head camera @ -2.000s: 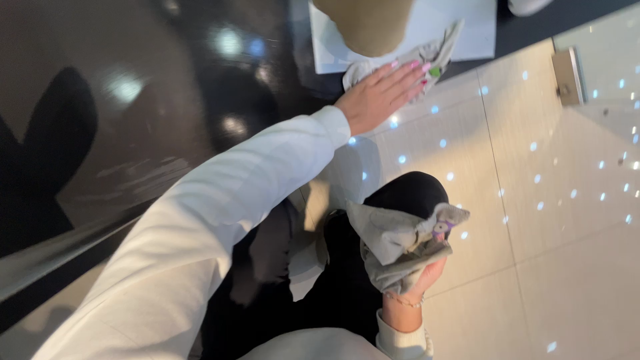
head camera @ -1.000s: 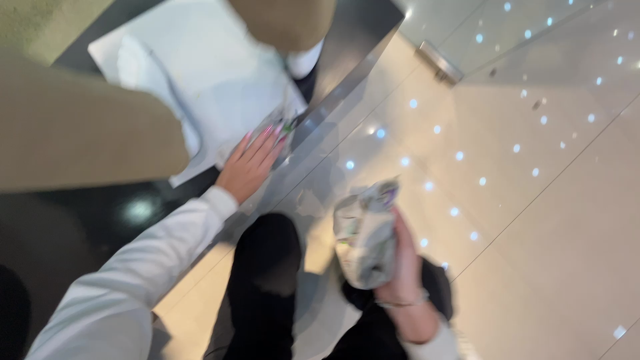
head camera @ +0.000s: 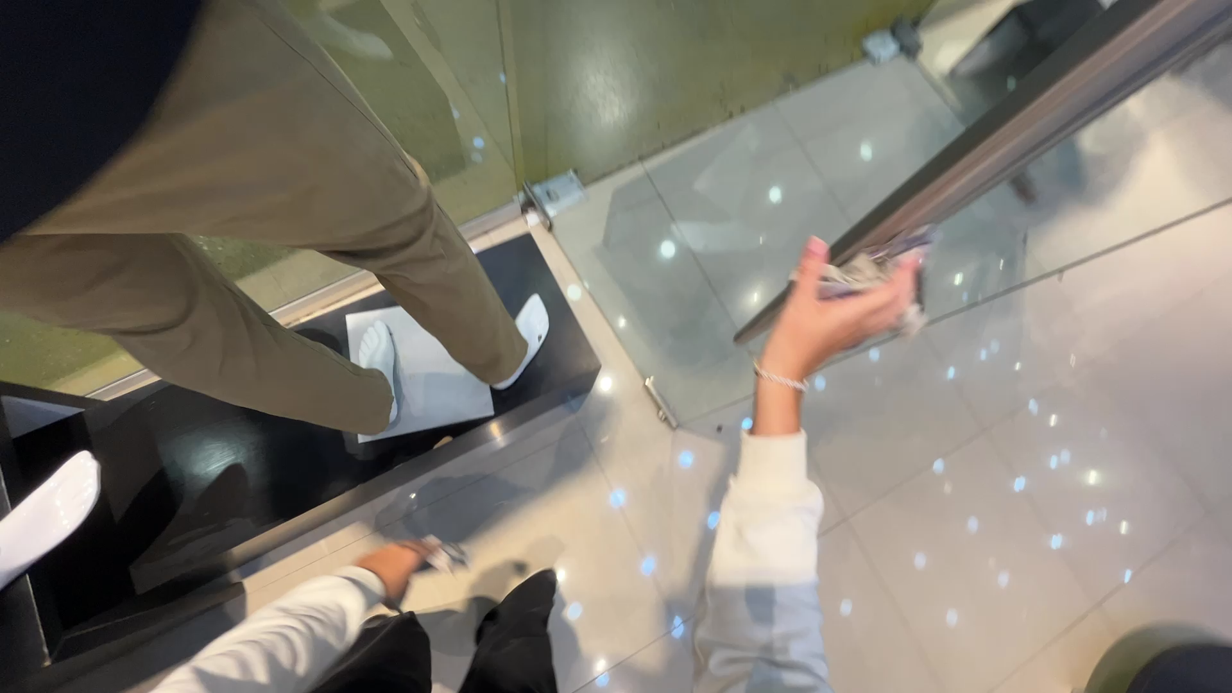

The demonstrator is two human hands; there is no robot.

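My right hand [head camera: 835, 310] is raised at the right, its fingers round a crumpled grey cloth [head camera: 866, 269] that lies against the dark edge bar of a glass door [head camera: 972, 144]. Lower left, my left hand [head camera: 395, 568] is closed on another small crumpled cloth [head camera: 448, 555], above the tiled floor beside a black glossy platform. Both cloths are blurred.
Mannequin legs in khaki trousers [head camera: 318, 212] with white feet stand on the black platform [head camera: 221, 462] and a white sheet [head camera: 433, 371]. A glass wall with metal fittings [head camera: 558, 195] rises behind. Another white foot [head camera: 48, 515] shows at the far left.
My left hand has left the white sheet on the platform with its cloth. My right hand, earlier over my legs, is now raised with its cloth at the door's edge. The view has swung widely.
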